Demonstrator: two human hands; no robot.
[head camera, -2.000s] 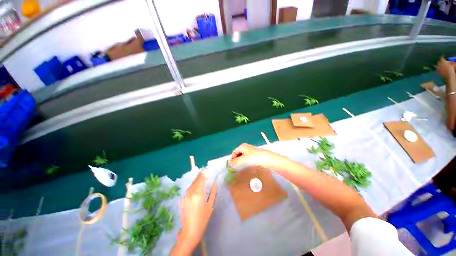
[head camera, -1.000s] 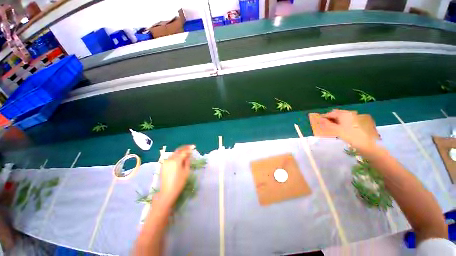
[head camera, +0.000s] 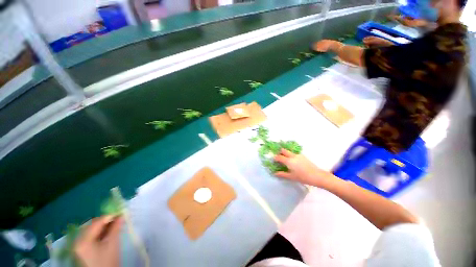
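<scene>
My right hand (head camera: 293, 168) reaches into the compact green leaf pile (head camera: 270, 148) at the right; its fingertips are among the leaves, and whether they grip one is hard to tell. My left hand (head camera: 99, 242) is blurred at the lower left, fingers closed on a small green leaf piece (head camera: 111, 204) that sticks up above them. More green leaves (head camera: 68, 245) show blurred beside it. The brown cardboard pad (head camera: 209, 218) with a white disc (head camera: 202, 195) lies between my hands, touched by neither.
Joined leaf sprigs (head camera: 190, 113) lie spaced on the dark conveyor belt (head camera: 156, 99). Spare cardboard (head camera: 219, 125) sits at the belt edge. Another pad (head camera: 339, 116) lies further right. A person (head camera: 412, 83) works by a blue stool (head camera: 386, 172). A white bottle (head camera: 20, 239) is at far left.
The view has swung right. My right hand has moved from the spare cardboard to the right leaf pile. My left hand now holds a leaf piece up beside the left pile.
</scene>
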